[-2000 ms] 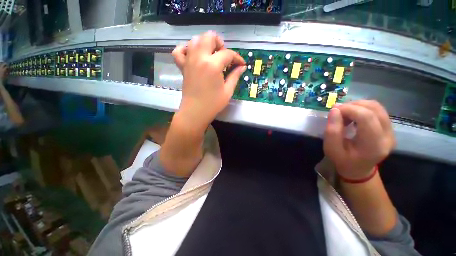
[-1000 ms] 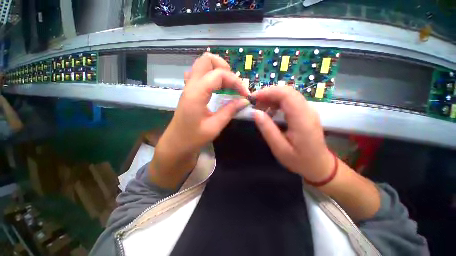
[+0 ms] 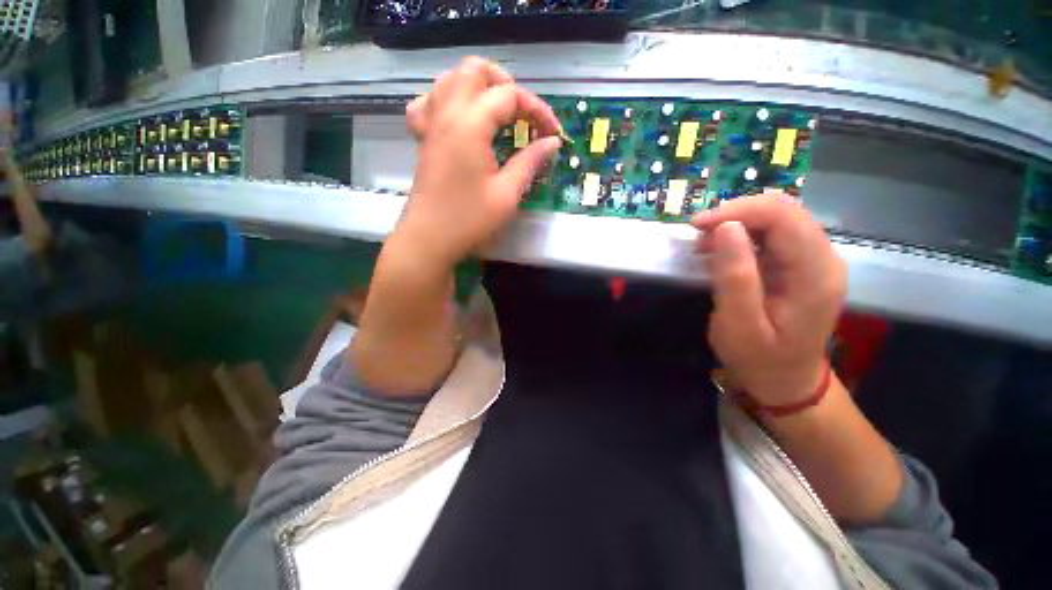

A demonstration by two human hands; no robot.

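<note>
A green circuit board panel (image 3: 640, 161) with yellow transformers (image 3: 688, 140) and small pale-topped capacitors lies on the conveyor in front of me. My left hand (image 3: 479, 161) is over the panel's left end, its thumb and forefinger close together at the board; a tiny bit shows at the fingertips, too small to name, and I cannot tell if it is held. My right hand (image 3: 771, 277) is at the panel's near edge, over the front rail, with thumb and forefinger curled near each other; whether it holds anything is not visible.
The front conveyor rail (image 3: 312, 210) runs across the view. More panels lie far left (image 3: 190, 144) and at the right edge (image 3: 1039, 225). A black component tray (image 3: 496, 25) stands beyond the back rail. A person's arm (image 3: 29, 213) shows far left. Cartons (image 3: 213, 403) are at lower left.
My hands met over the near rail one second ago and are now apart. My left hand is back over the board's left end; my right hand has moved right.
</note>
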